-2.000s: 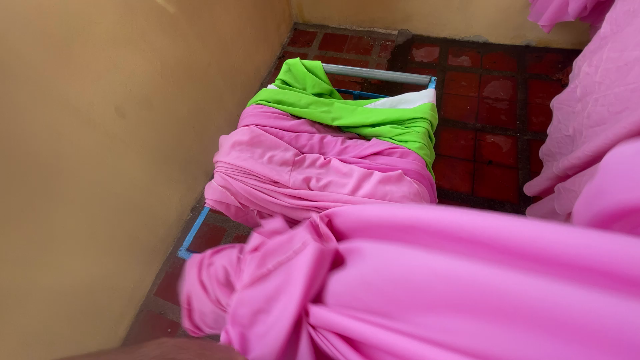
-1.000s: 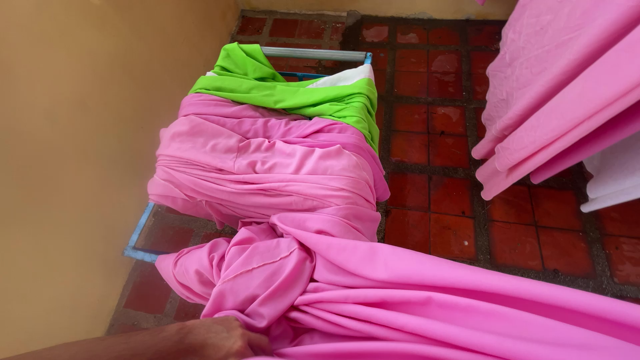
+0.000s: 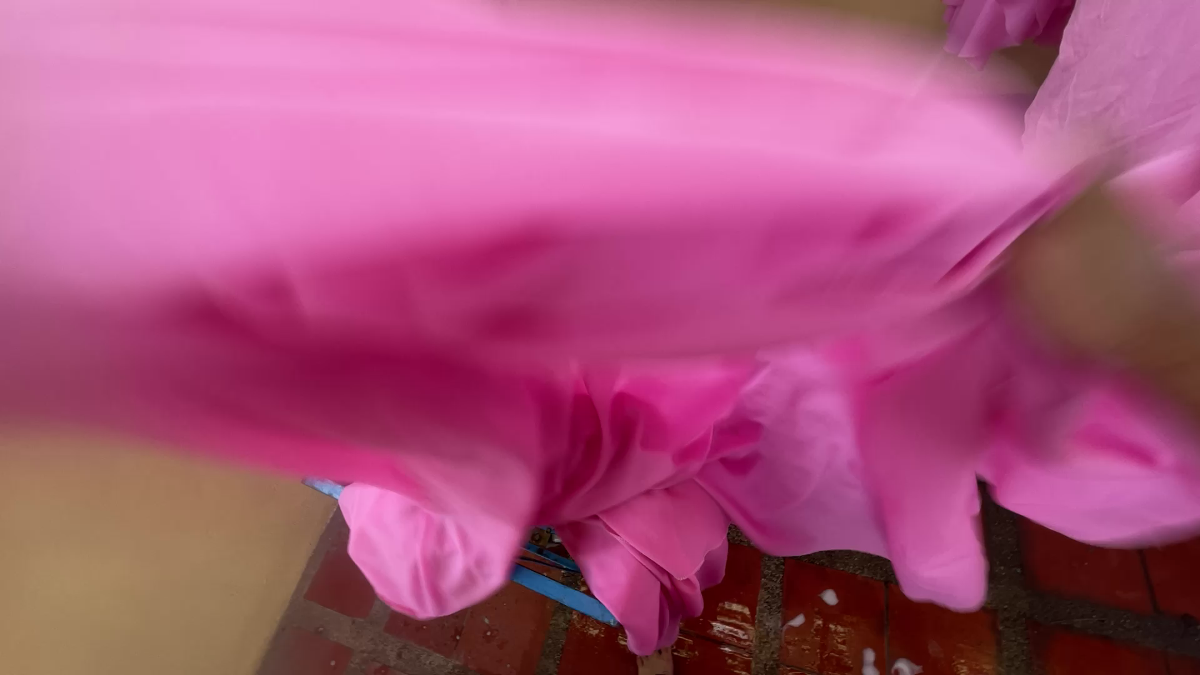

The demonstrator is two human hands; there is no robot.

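A large pink cloth [image 3: 525, 187], blurred by motion, stretches across most of the view and hides what lies behind it. At the right edge my right hand [image 3: 1097, 272], badly blurred, is closed on the gathered end of this cloth. My left hand does not show. Below, folds of pink fabric [image 3: 656, 562] hang over a blue metal frame [image 3: 562, 592], which appears only in short pieces close to the floor.
A tan wall [image 3: 141, 553] stands at the left. Red floor tiles [image 3: 834, 609] with dark joints look wet and carry several white flecks. More pink fabric [image 3: 1134, 75] hangs at the upper right.
The pink cloth has been lifted and spread across the view, covering the green and pink fabric seen on the frame earlier. A hand at the lower left one second ago has left that place.
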